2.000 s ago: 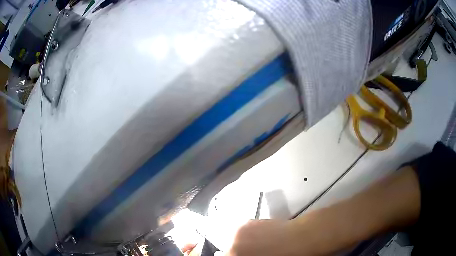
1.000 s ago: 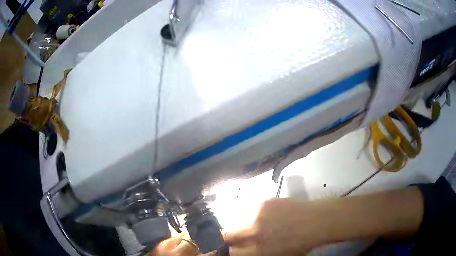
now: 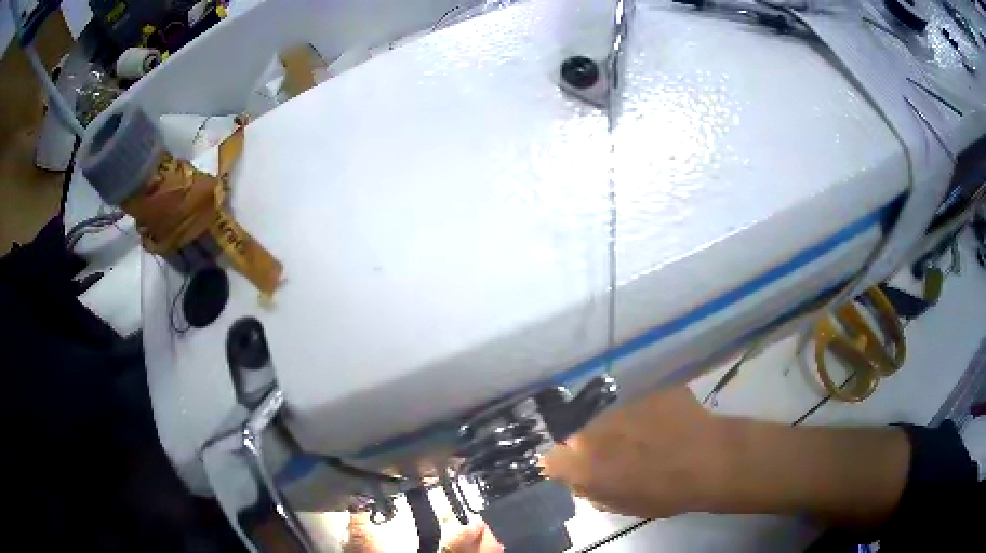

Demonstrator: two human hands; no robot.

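The white sewing machine head (image 3: 432, 227) with a blue stripe fills the middle of the view. My right hand (image 3: 638, 454) reaches in from the right in a dark sleeve, against the tension parts (image 3: 503, 443); its fingertips are hidden behind them. A few fingers of my left hand (image 3: 470, 538) show at the bottom edge, brightly lit and mostly hidden by the machine parts. A grey round part (image 3: 530, 521) sits between the hands. I cannot see what either hand holds; the needle area and any cloth there are hidden.
Yellow-handled shears (image 3: 862, 346) lie right of the machine head. A grey capped post (image 3: 124, 157) wrapped in brown tape (image 3: 189, 211) stands at the head's left end. Dark cloth (image 3: 65, 410) fills the lower left. A spool (image 3: 137, 63) and clutter are at the upper left.
The view has shifted, so the machine's left end and taped post show more fully. My right hand now appears against the tension parts. My left fingers show as small lit patches at the bottom edge.
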